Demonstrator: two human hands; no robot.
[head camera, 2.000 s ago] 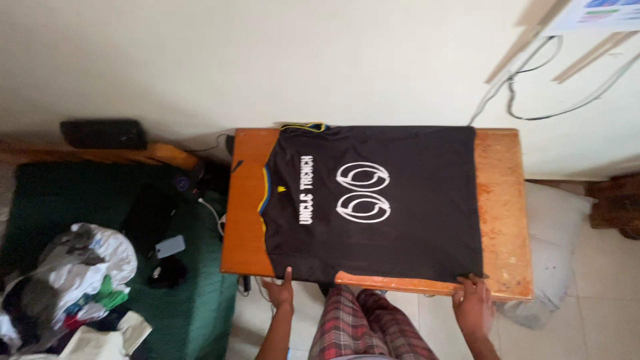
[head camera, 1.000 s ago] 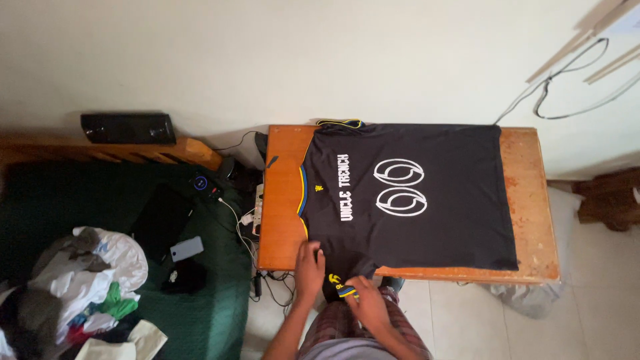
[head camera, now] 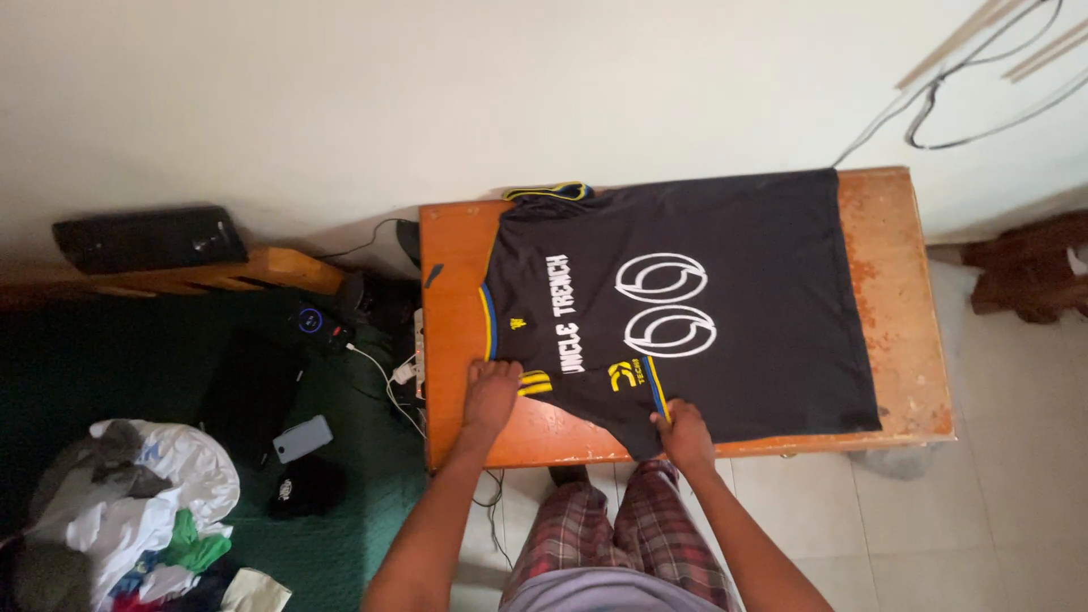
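Note:
A black sports jersey (head camera: 765, 306) with white lettering, two white ring figures and blue-yellow trim lies flat, back side up, across a wooden table (head camera: 892, 255). Its near sleeve (head camera: 629, 399) is folded inward over the body, showing a yellow logo and a striped cuff. My left hand (head camera: 493, 393) rests at the collar and shoulder corner, fingers bent on the fabric; whether it pinches the cloth is unclear. My right hand (head camera: 687, 432) pinches the striped cuff near the table's front edge. Against the wall, the far sleeve (head camera: 552, 195) is bunched at the table's back edge.
To the left, a green-covered bed (head camera: 340, 510) holds a clothes pile (head camera: 127, 510), a phone (head camera: 303, 439) and a black cap (head camera: 302, 489). A power strip (head camera: 419, 353) with cables runs beside the table's left edge. A black speaker-like box (head camera: 153, 240) stands by the wall.
The near sleeve, hanging by the front edge one second ago, now lies folded over the jersey. My right hand has moved right with its cuff; my left hand is at the collar corner.

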